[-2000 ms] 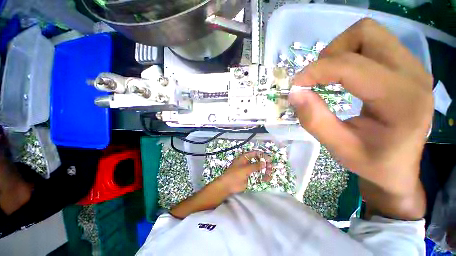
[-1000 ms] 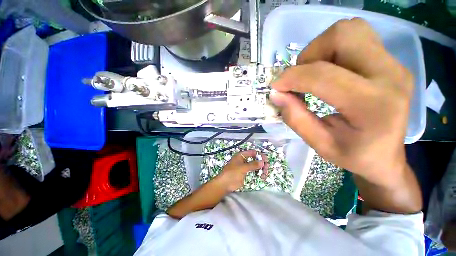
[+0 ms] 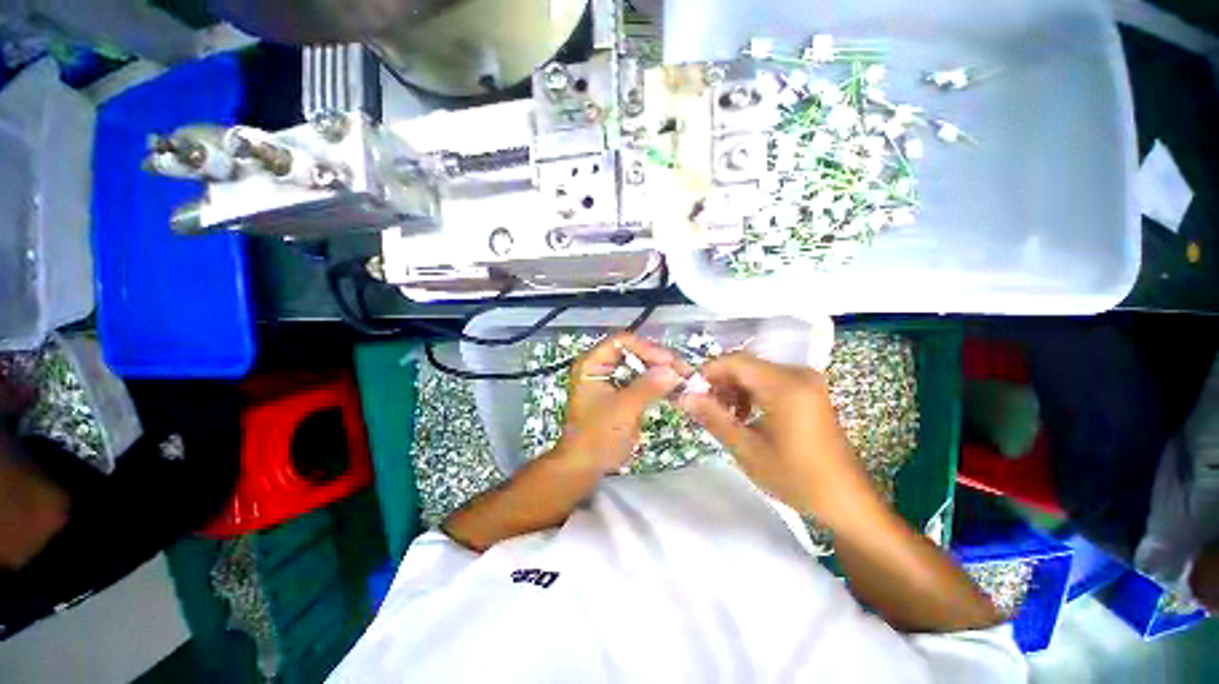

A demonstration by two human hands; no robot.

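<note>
My left hand is over the lap tub of white-and-green components, thumb and fingers closed on a small white component. My right hand meets it there, its fingertips on another small white component. The fingertips of both hands nearly touch; exact contact is hidden. The assembly head stands on the bench beyond the hands, and no hand is at its right end. The translucent output tub holds many pieces with white heads and green stems, mostly at its left side.
Black cables loop below the head, over the lap tub's edge. A steel bowl is behind it. A blue bin is at left, a red stool below. Green crates flank the lap tub. A person's dark sleeve shows at left.
My right hand has moved from the head's right end down to the lap tub, beside my left hand. My left hand has risen slightly. The view has shifted, showing more of the output tub.
</note>
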